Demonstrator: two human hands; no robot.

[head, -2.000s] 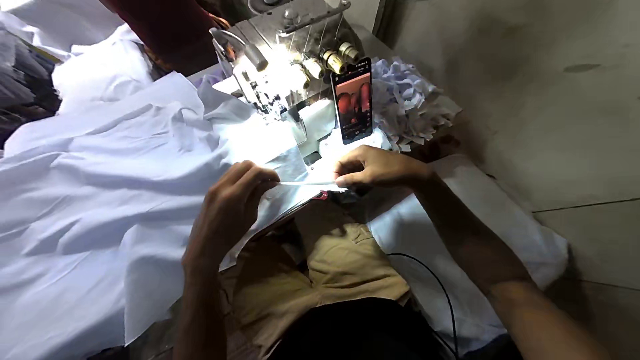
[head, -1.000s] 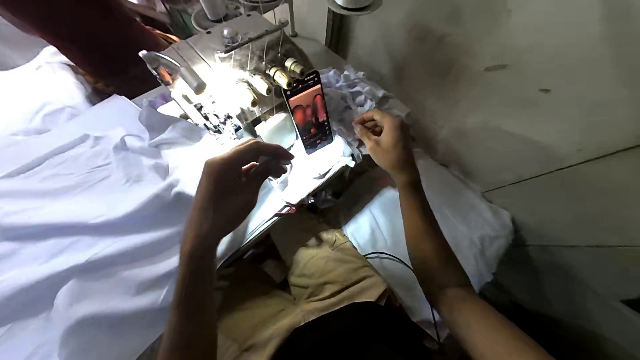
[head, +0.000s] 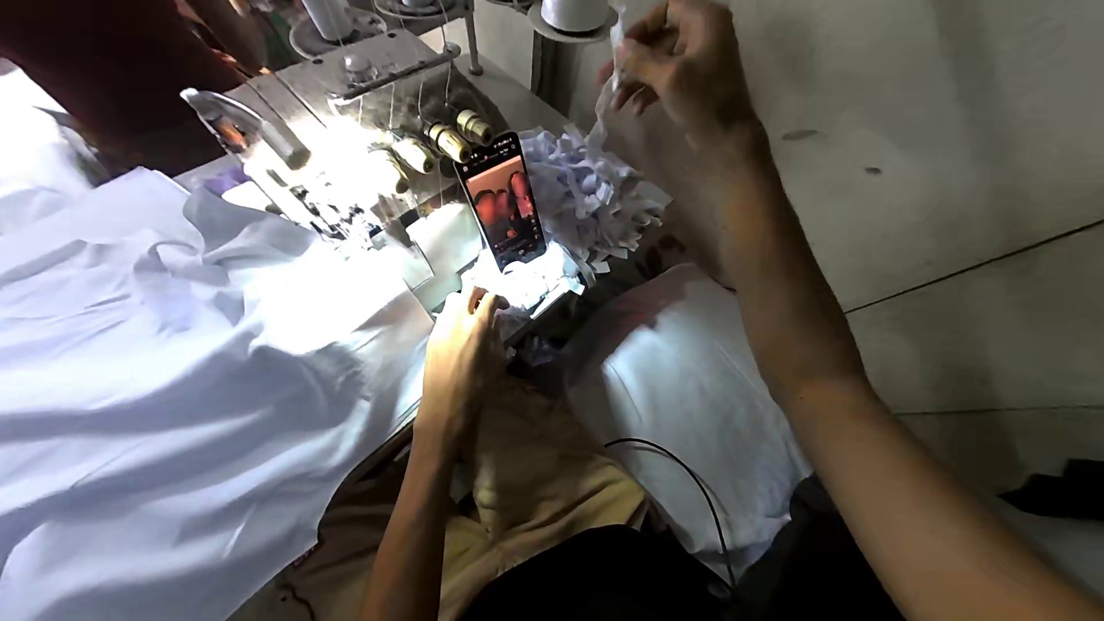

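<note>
My right hand (head: 686, 65) is raised at the upper right, its fingers closed on a thin white fabric strip (head: 605, 95) that hangs toward a heap of white fabric strips (head: 582, 194). Low by the table's front edge, my left hand (head: 466, 332) touches bunched white material (head: 526, 285); its fingertips are partly hidden, and whether it grips anything cannot be told. A smartphone (head: 507, 207) with a lit screen leans upright just beyond it. Behind and left of the phone stands an overlock sewing machine (head: 345, 112) with a bright lamp.
White cloth (head: 172, 371) spreads over the left side. Thread cones (head: 573, 15) stand behind the machine. More white fabric (head: 690, 388) lies at the right of my lap, with a black cable (head: 681, 466) across it. A person in dark red (head: 103, 69) is at the upper left.
My right hand has risen away from my left hand, which has moved down to the table's edge near the phone. Two seconds ago both hands held a white strip between them. The view has shifted.
</note>
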